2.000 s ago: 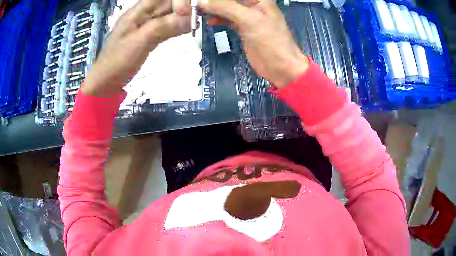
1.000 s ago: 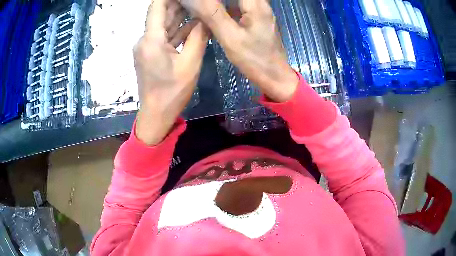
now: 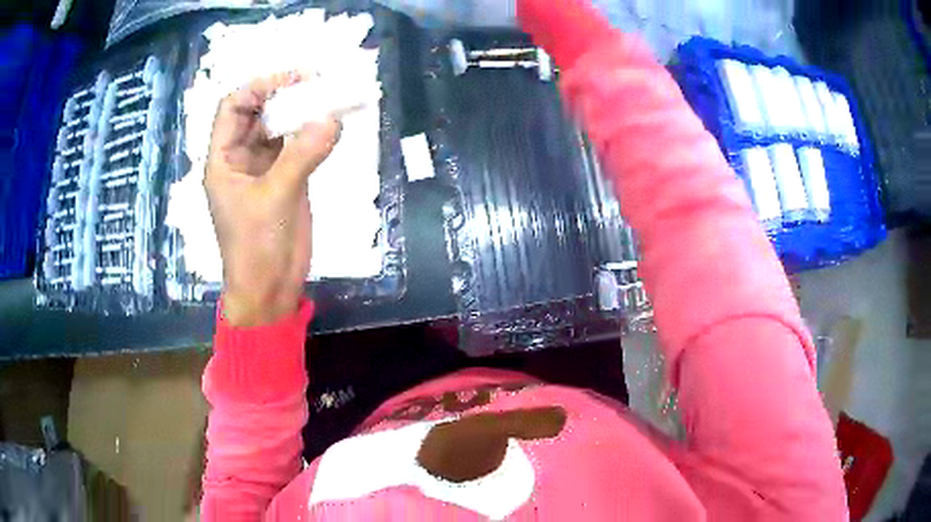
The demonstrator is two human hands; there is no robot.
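My left hand [image 3: 260, 163] is over the heap of small white pieces [image 3: 342, 219], its thumb and fingers closed around a white piece [image 3: 296, 105] that blends with the heap. My right hand is out of the picture past the top edge; only its pink sleeve [image 3: 664, 184] shows, reaching up across the right side. The central clear parts tray [image 3: 526, 204] holds a slim inner part [image 3: 500, 58] at its top and another at its lower right, partly behind the sleeve.
A clear tray with rows of slim parts [image 3: 102, 194] lies at left, beside blue trays [image 3: 26, 133]. A white slip [image 3: 418, 157] lies between trays. A blue tray [image 3: 837, 219] with white units is at right. Clear film [image 3: 408, 10] lies at the back. A red plastic object [image 3: 864, 464] is on the floor.
My hands have moved apart. My left hand has moved left over the white heap, holding a white piece. My right hand has gone up out of the picture, uncovering the central tray.
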